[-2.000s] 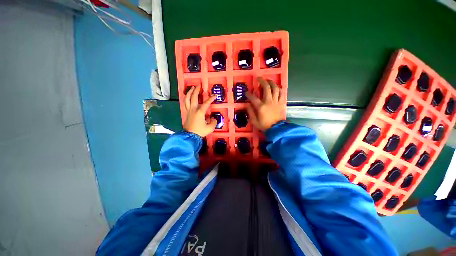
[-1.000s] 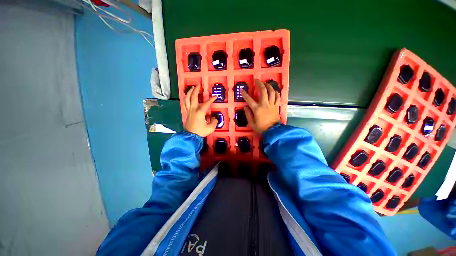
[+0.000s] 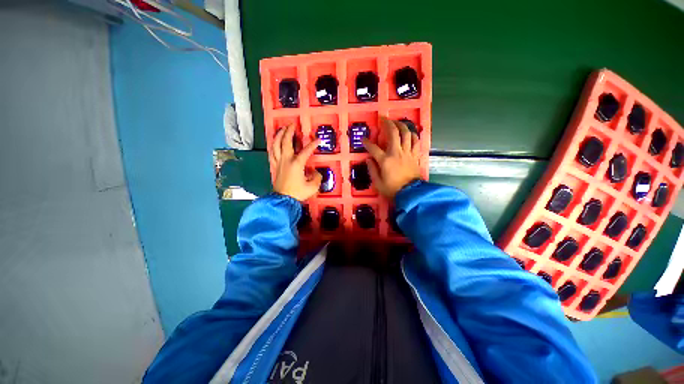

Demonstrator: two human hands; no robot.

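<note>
A coral-red foam tray (image 3: 343,103) lies before me, with one black watch head in each visible pocket. Two second-row watch heads, the left one (image 3: 325,139) and the right one (image 3: 359,137), show white-bluish marks. My left hand (image 3: 294,169) is bare and rests over the tray's left side, fingers apart, thumb by the lit left unit. My right hand (image 3: 395,159) rests over the right side, fingers apart, its index or thumb tip at the lower edge of the lit right unit. Neither hand lifts a unit. My hands hide parts of the outer pockets.
A second full red tray (image 3: 565,163) lies tilted at the right on the green bench (image 3: 510,67). A white sheet (image 3: 670,268) and a blue sleeve (image 3: 658,319) show at the right edge. Loose cables (image 3: 169,31) hang upper left. A metallic strip (image 3: 487,169) crosses the bench.
My right hand has shifted slightly left, its thumb nearer the lit right unit. My left thumb has moved a little. The marks on the two lit units look different.
</note>
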